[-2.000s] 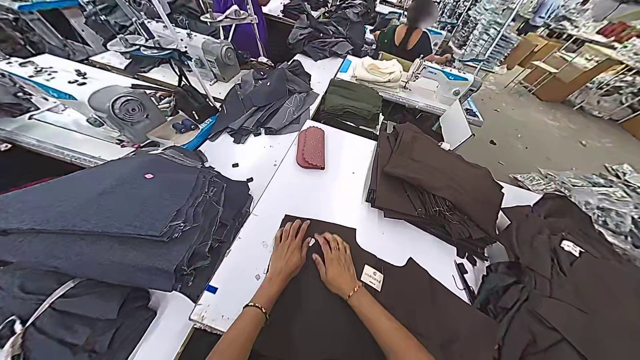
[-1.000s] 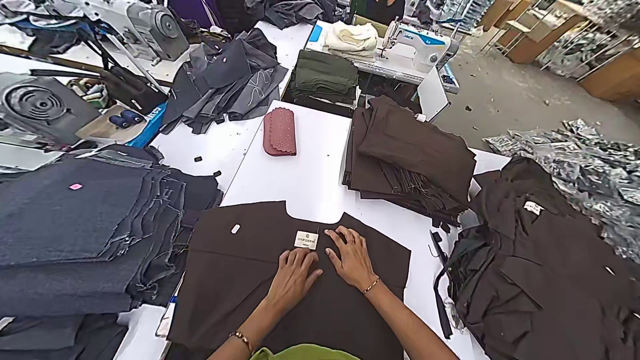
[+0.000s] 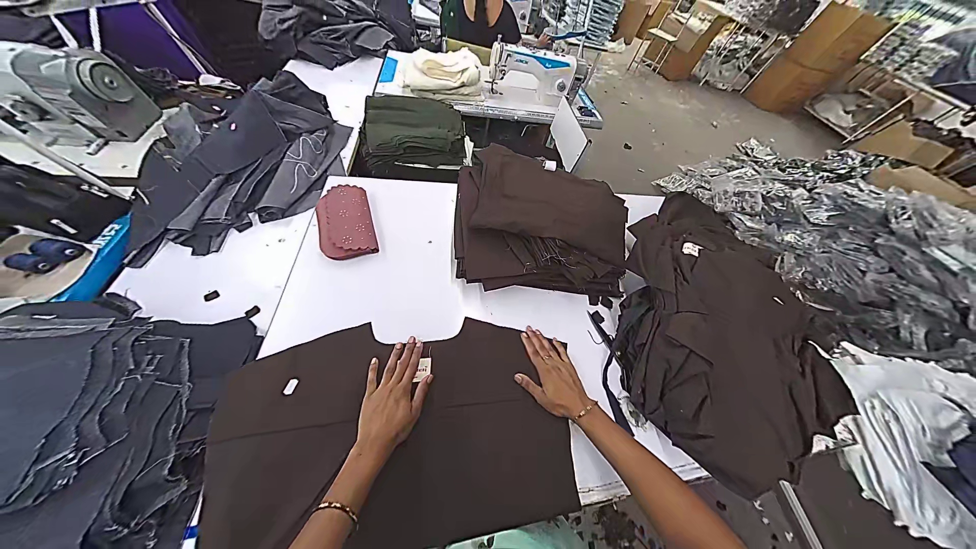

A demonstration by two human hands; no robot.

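Note:
A dark brown cut fabric panel [image 3: 473, 442] with a curved neckline lies spread over the white table [image 3: 412, 282]. My left hand [image 3: 393, 396] rests flat on it below the neckline, fingers apart, partly covering a cream sewn label [image 3: 422, 369]. On the panel's right shoulder area lies my right hand [image 3: 555, 375], palm down with fingers spread. A small white sticker [image 3: 290, 386] is on the panel's left part. Neither hand grips anything.
Beyond the panel are a pink scalloped case [image 3: 347, 221] and a stack of brown pieces [image 3: 545, 221]. Grey fabric piles [image 3: 84, 427] flank the left; a brown garment heap [image 3: 717, 335] and scissors [image 3: 602, 332] are at right. Behind stands a sewing machine [image 3: 534, 69], with a person near it.
The panel, bunched off to the right two seconds ago, now lies squarer before me. Since one second ago my hands have moved apart, the right one out to the panel's right shoulder.

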